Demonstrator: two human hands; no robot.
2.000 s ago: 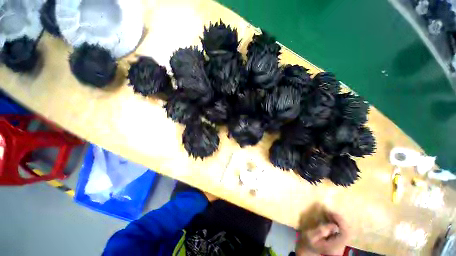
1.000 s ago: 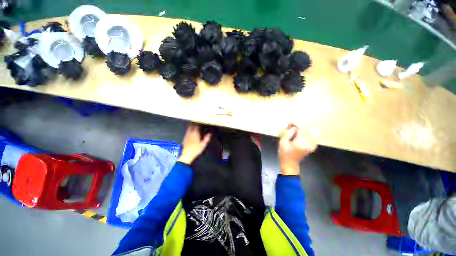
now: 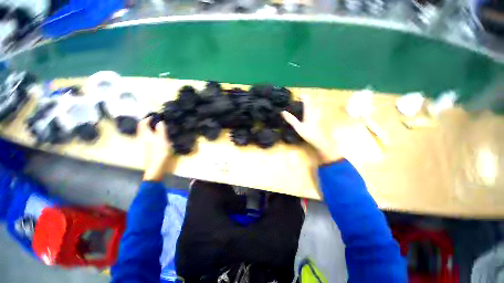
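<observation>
A heap of spiky black hair pieces (image 3: 221, 110) lies on the tan bench in front of me. My left hand (image 3: 155, 145) is at the heap's left end, its fingers apart at the outer hair pieces. My right hand (image 3: 310, 130) is at the heap's right end, fingers reaching over the outer pieces. The hands stand on opposite sides of the heap. The picture is blurred, and I cannot tell whether either hand grips a piece.
White hats (image 3: 77, 112) and more black pieces lie at the left. White bottles (image 3: 360, 103) and a slim yellow tool (image 3: 376, 130) lie at the right. A green conveyor belt (image 3: 232, 50) runs behind the bench (image 3: 265, 168). A red stool (image 3: 52, 235) stands below left.
Both hands have moved from the bench's front edge up and forward to the two ends of the heap. The view has tilted up, showing more of the green belt.
</observation>
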